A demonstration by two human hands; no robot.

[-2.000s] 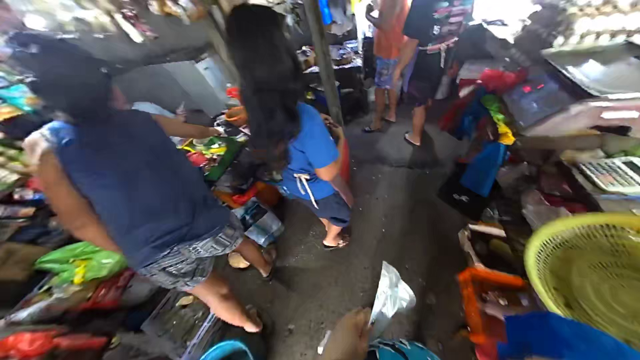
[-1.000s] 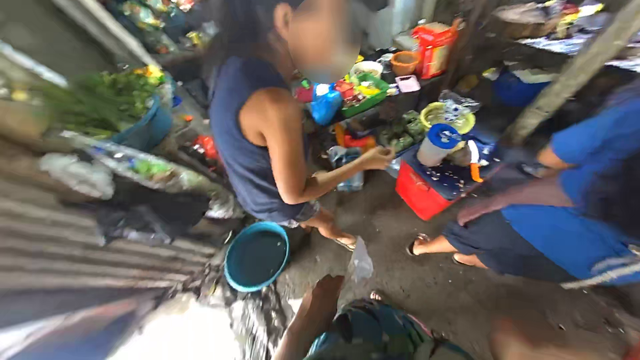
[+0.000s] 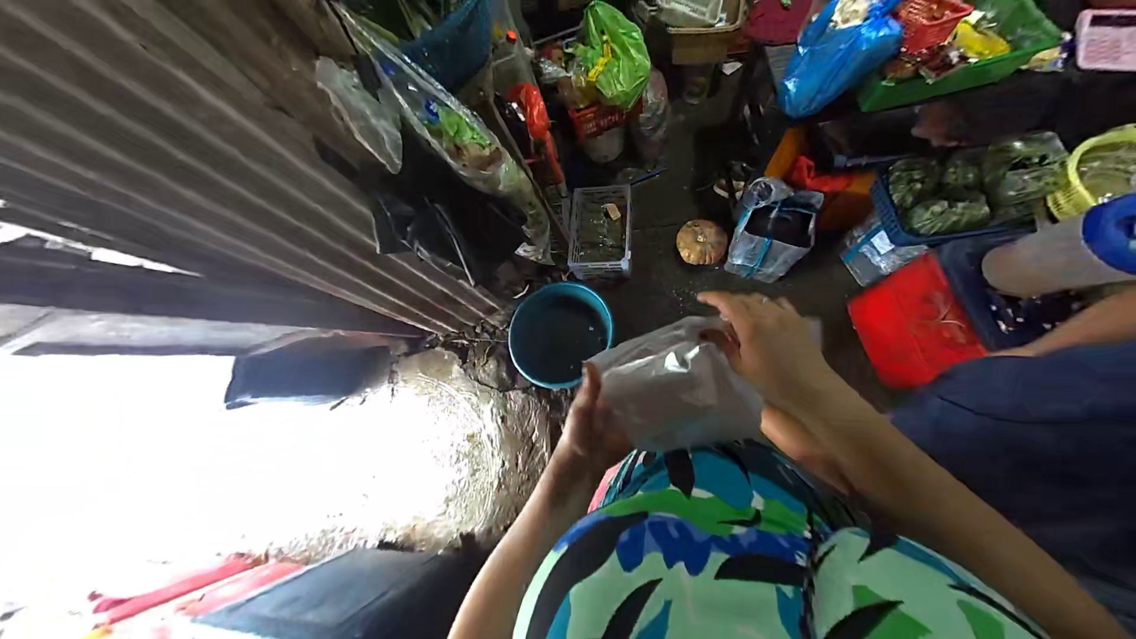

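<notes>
A clear plastic bag (image 3: pixel 679 390) is stretched out before my patterned clothing. My left hand (image 3: pixel 596 422) grips its left side, thumb on top, with the other fingers seen through or behind the film. On the bag's upper right edge lies my right hand (image 3: pixel 763 342), its index finger extended and the film pinched lower down. Whether anything is inside the bag I cannot tell. Just beyond it, on the ground, stands a blue round basin (image 3: pixel 561 337) that looks dark inside.
A corrugated metal wall (image 3: pixel 266 169) runs along the left. Farther ahead are a plastic crate (image 3: pixel 601 232), a squash (image 3: pixel 701 242) and a wrapped bundle (image 3: pixel 774 232). At the right, a person in dark clothing (image 3: pixel 1029 453) is close beside a red cooler box (image 3: pixel 914 319).
The view has swung far to the left. A second ago one hand was near the clear bag; now both my hands hold it, spread out in front of me.
</notes>
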